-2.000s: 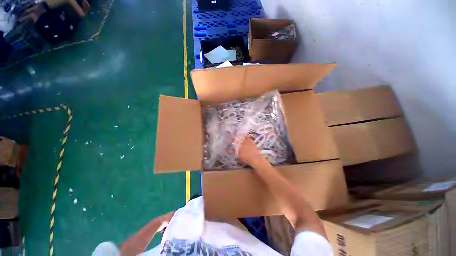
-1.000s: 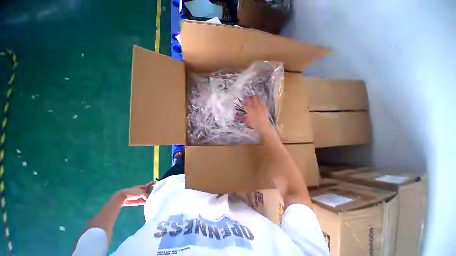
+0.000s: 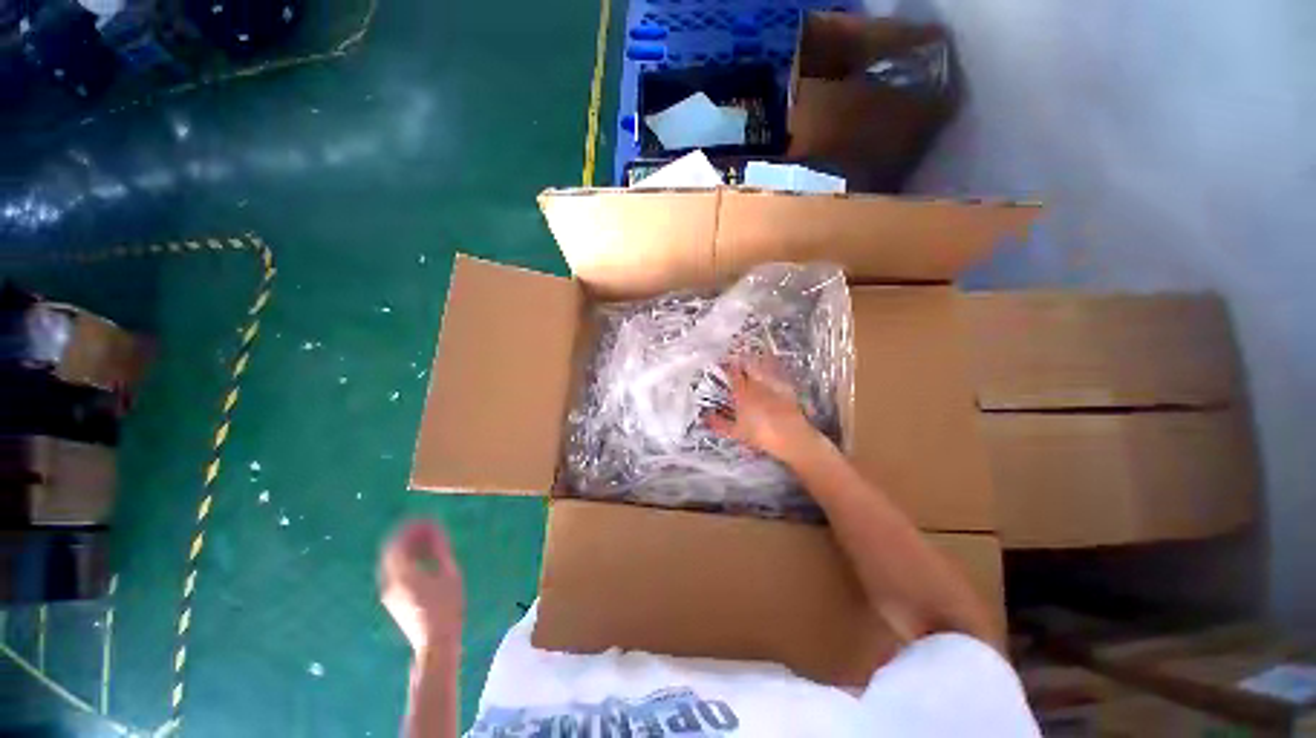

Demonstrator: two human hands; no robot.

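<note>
An open brown carton (image 3: 491, 378) stands in front of me, flaps spread. Inside, a shiny clear plastic bag (image 3: 791, 293) surrounds tangled thin white cable leads (image 3: 635, 392). My right hand (image 3: 758, 410) reaches into the carton from the right, with fingers and thumb around a small bunch of the leads on top of the pile. My left hand (image 3: 419, 577) is raised outside the carton at the lower left, over the floor. It is blurred, so its fingers and anything in it are unclear.
Beyond the carton, a black tray (image 3: 765, 104) with pale sheets and a small open carton (image 3: 852, 123) stand on a blue pallet (image 3: 693, 32) by the wall. Brown cartons (image 3: 1111, 476) stand at the right. Yellow lines cross the green floor (image 3: 347, 433).
The view has shifted, showing more beyond the carton. My left hand has moved from beside my waist to further out over the floor. My right hand remains among the leads.
</note>
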